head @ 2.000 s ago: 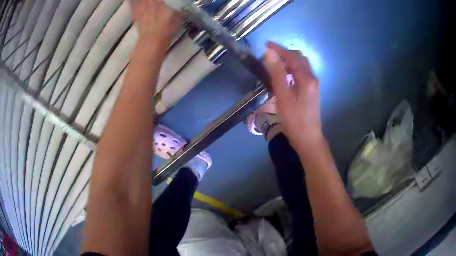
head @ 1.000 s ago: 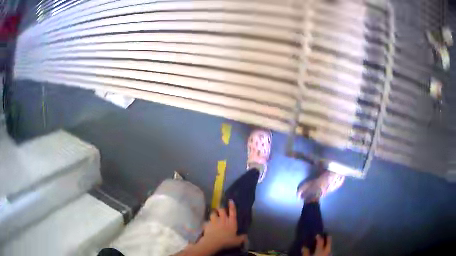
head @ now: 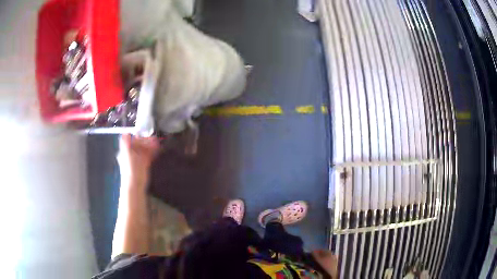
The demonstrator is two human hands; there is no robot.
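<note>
A white tray point(head: 146, 101) with shiny metal fittings is at the upper left. A red bin point(head: 107, 54) with more small metal parts sits on or overlaps it. My left hand point(head: 139, 146) is at the tray's near edge and appears to grip it; the fingertips are hidden by the tray. Of my right hand point(head: 327, 262), only a small patch of skin shows at the bottom edge, beside the tubes; its fingers cannot be made out.
White tubes point(head: 373, 92) run in a raised row on the right, ending in shiny rods point(head: 381, 250). A rectangular metal frame point(head: 389, 162) lies across them. A white bulging sack point(head: 201, 68) is beside the tray. A yellow line point(head: 245, 110) crosses the blue-grey floor.
The view has swung left from the tubes to the tray and red bin. My left hand has gone from near my leg to the tray edge. The frame lies on the tubes.
</note>
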